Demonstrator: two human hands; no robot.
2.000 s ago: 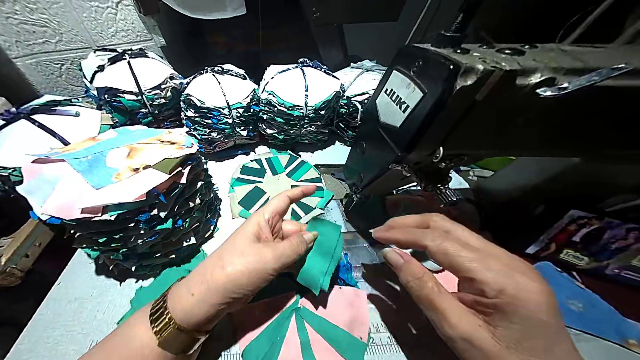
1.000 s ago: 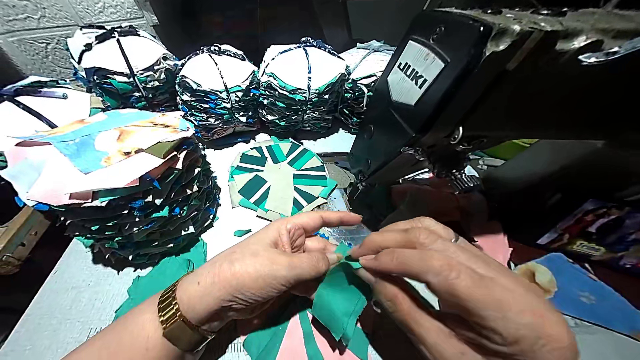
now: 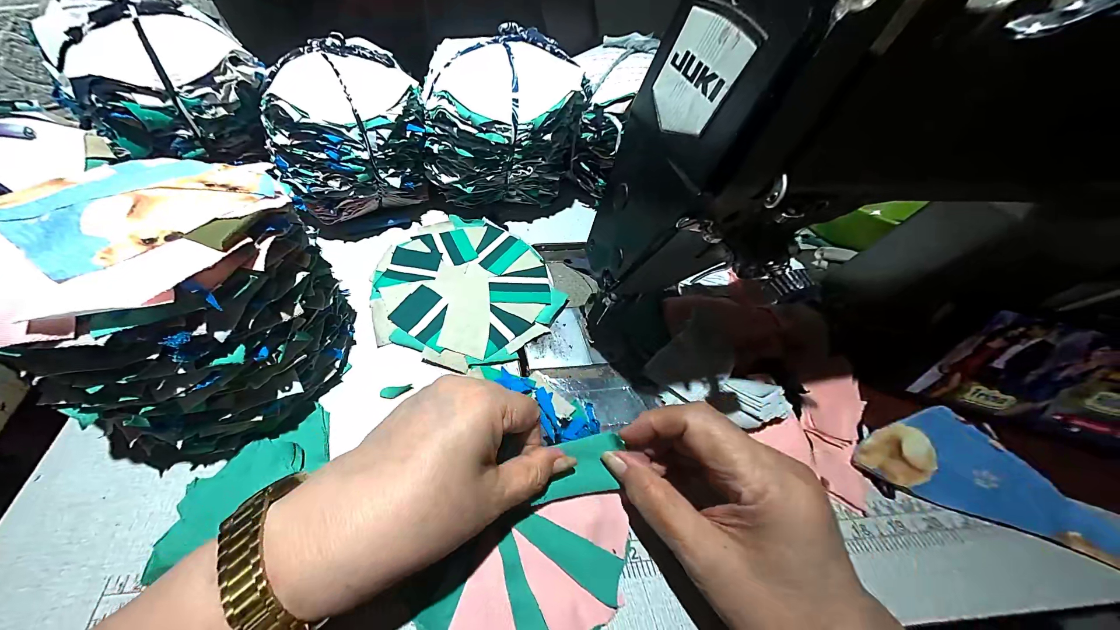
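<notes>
My left hand (image 3: 420,481), with a gold-coloured watch on its wrist, pinches the left end of a green fabric piece (image 3: 582,465). Thumb and fingers of my right hand (image 3: 726,499) grip the right end of that piece. Just below it lies a pieced pink and green fabric panel (image 3: 569,560), partly under my left hand. Beyond my hands sits a round patchwork piece (image 3: 468,297) with green and striped wedges around a pale centre. Blue and green fabric scraps (image 3: 556,407) lie between that round piece and my hands.
A black Juki sewing machine (image 3: 700,70) stands at the right. Tied bundles of fabric pieces (image 3: 341,131) line the back; a tall fabric stack (image 3: 219,350) is at left. Pink fabric (image 3: 827,402) and a blue printed piece (image 3: 989,481) lie right, a green piece (image 3: 254,481) left.
Two seconds ago my right hand was apart from the green fabric; now both hands hold it. Since one second ago the piece has gone from hanging down to lying across between my fingers.
</notes>
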